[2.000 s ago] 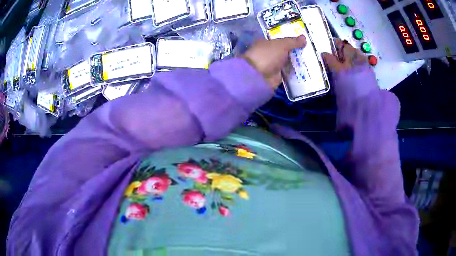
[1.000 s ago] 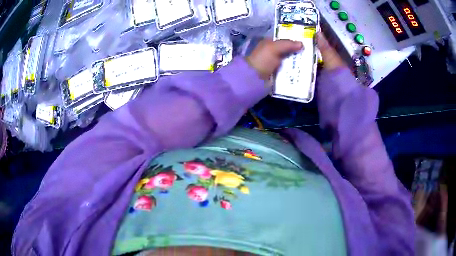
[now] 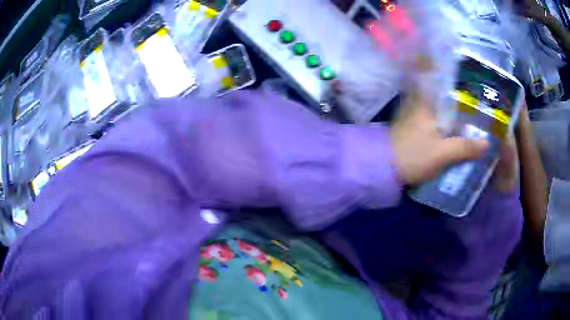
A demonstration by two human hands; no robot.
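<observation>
A power bank half-assembly (image 3: 462,181) is held up at the right, tilted, its circuit board end (image 3: 490,87) with a yellow band pointing up and away. My left hand (image 3: 431,144) grips its left side, with the thumb on the cell face. My right hand (image 3: 507,164) is at its right edge, partly hidden behind it, its fingers blurred. Both hands are past the right end of the tester.
The white tester (image 3: 275,53) with green and red buttons stands ahead at centre, its red digits blurred. Units in clear bags (image 3: 164,62) lie at the left. More bagged units (image 3: 544,69) lie at the upper right. Another person's arm and pale clothing (image 3: 556,187) show at the right edge.
The view has swung right, so the tester now shows nearer the centre. Both hands have moved right with the half-assembly, past the tester, and it has tilted.
</observation>
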